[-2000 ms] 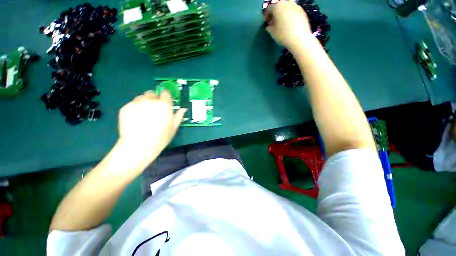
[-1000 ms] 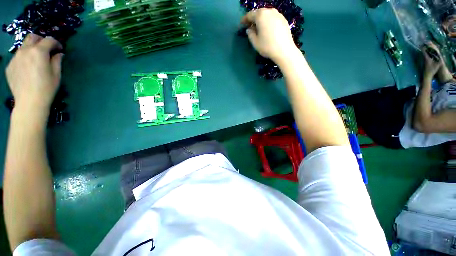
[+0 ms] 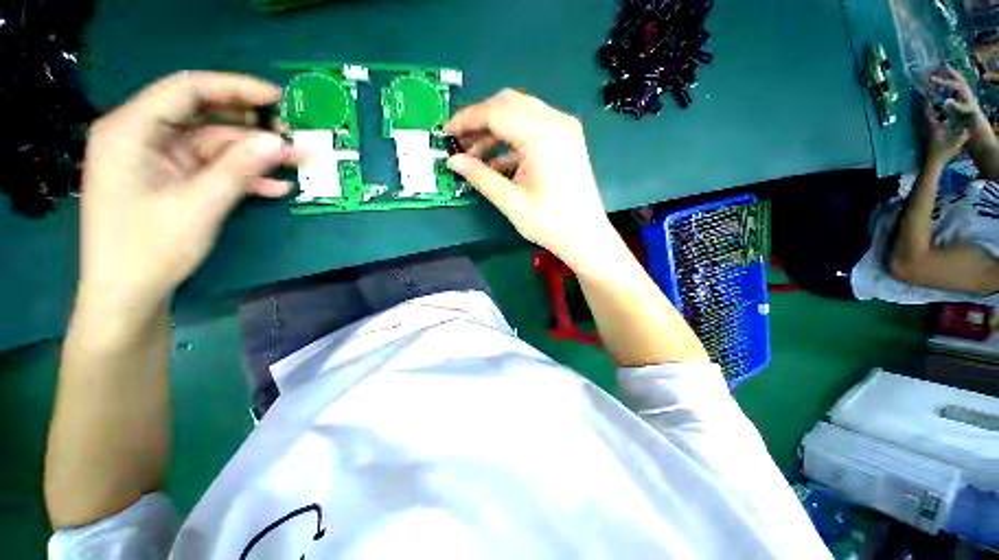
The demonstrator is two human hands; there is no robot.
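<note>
A green circuit board panel lies flat on the dark green mat, with two matching boards side by side, each with a round green area and a white block. My left hand is at the panel's left edge, a small black part between thumb and fingers. My right hand is at the panel's right edge, pinching another small black part beside the right board. Fingertips cover parts of both side edges.
Heaps of black parts lie at the far left and upper right. A blue tray filled with rows stands right of the table, by a red stool. Another person's hands are at the far right. A green stack's edge shows at top.
Both hands have come from the heaps of black parts to the two sides of the panel, each with a black part. The view has shifted, so the board stack is nearly out of the picture.
</note>
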